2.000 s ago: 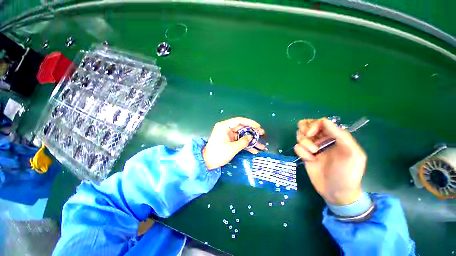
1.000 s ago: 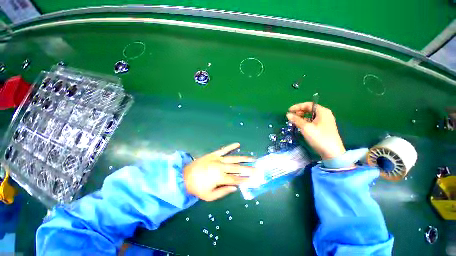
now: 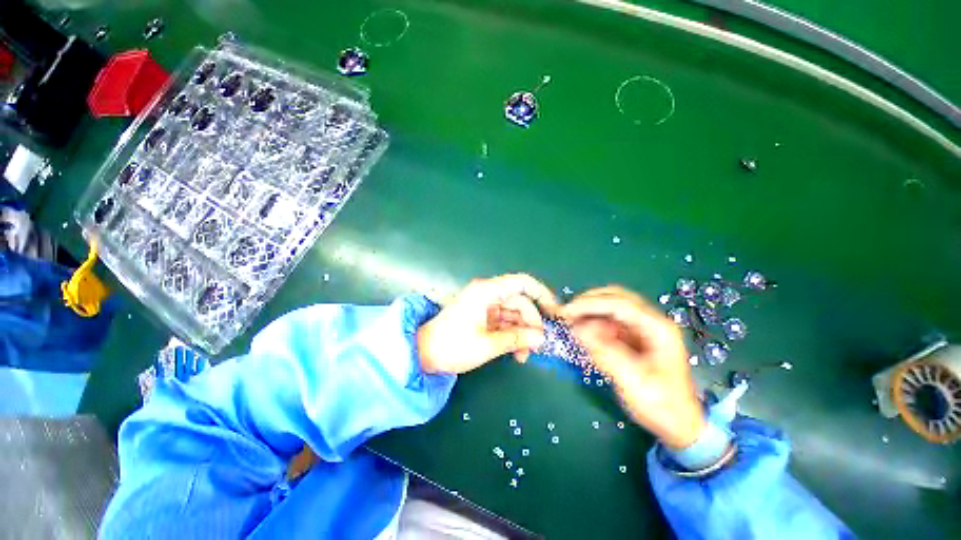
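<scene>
My left hand [image 3: 483, 327] and my right hand [image 3: 638, 359] are close together, fingertips nearly meeting over a pad sheet [image 3: 572, 351]. The sheet is a small blue piece with rows of white squares, partly covered by the hands. Fingers on both hands are bent inward; what is between them is blurred and hidden. No tweezers can be made out. A cluster of small silver modules with thin dark tails [image 3: 711, 295] lies right of my right hand. A round unit with a thin lead [image 3: 522, 107] lies beyond the hands.
A clear blister tray [image 3: 227, 200] of round units stands at left, a red container [image 3: 129, 84] beyond it and a yellow item [image 3: 84, 285] by its near-left edge. Tiny white squares [image 3: 514, 427] lie below the hands. A ribbed roll [image 3: 927, 399] is at far right.
The round unit held in my left hand two seconds ago is gone from it; one now lies beyond the hands. Since one second ago, my right hand has left the module cluster and met my left over the sheet.
</scene>
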